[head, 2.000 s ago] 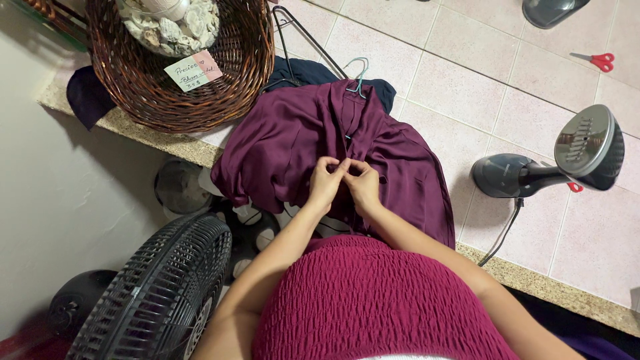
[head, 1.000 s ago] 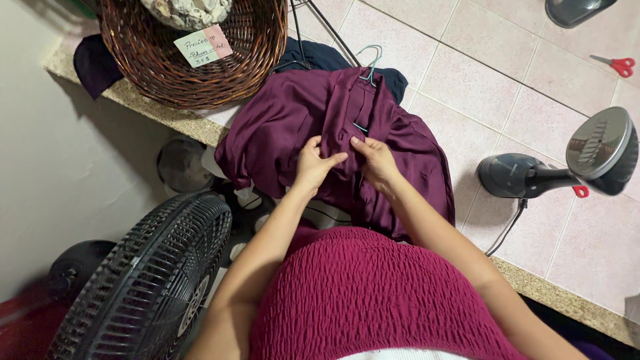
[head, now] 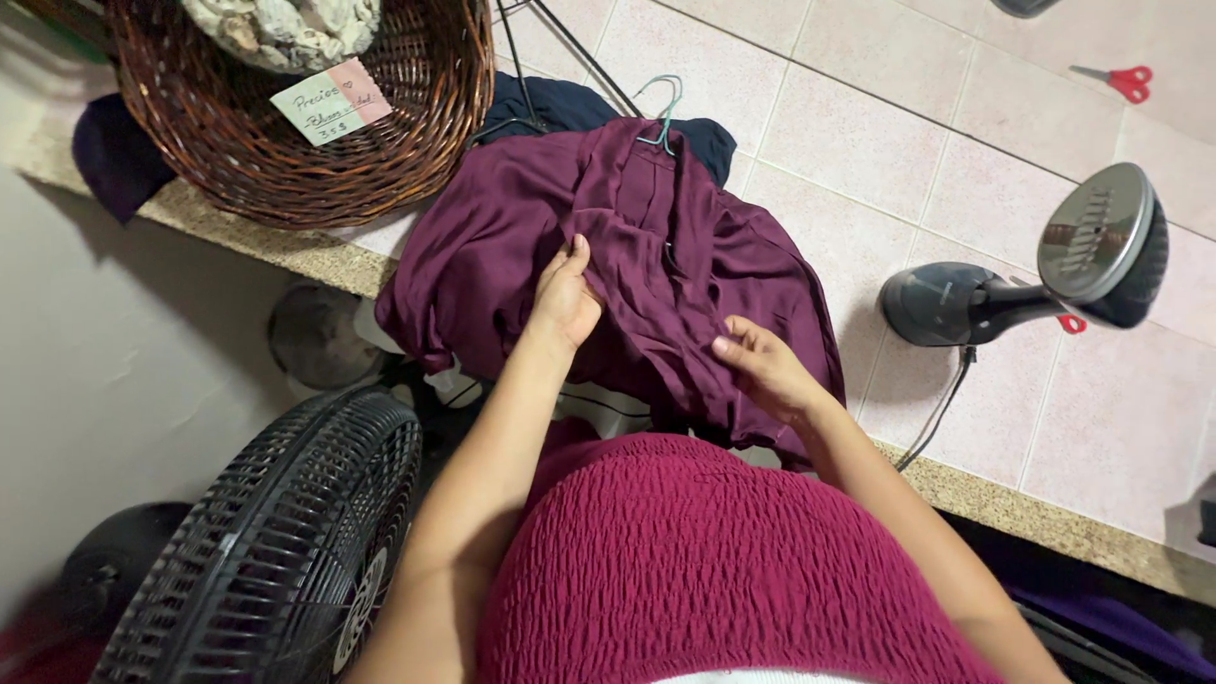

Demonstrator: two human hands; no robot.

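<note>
A purple satin garment [head: 494,237] lies over the counter's edge, with a light teal wire hanger [head: 668,119] at its collar. My left hand [head: 568,299] pinches a fold near the garment's middle between thumb and fingers. Lower down and to the right, my right hand [head: 758,363] holds the front edge of the same garment, thumb on top. The cloth between the hands is spread and wrinkled. Some of my fingertips are hidden by the fabric. Dark navy cloth [head: 560,103] lies beneath the garment's top end.
A wicker basket [head: 294,195] with a handwritten card [head: 331,101] stands at the upper left. On the tiled counter [head: 836,228], a handheld garment steamer [head: 1007,285] stands to the right, with red-handled scissors [head: 1130,84] beyond. A black fan [head: 275,541] stands at the lower left.
My hands, together at the garment's middle two seconds ago, have moved apart. My right hand has moved down along the cloth, and the fabric between them is now spread out.
</note>
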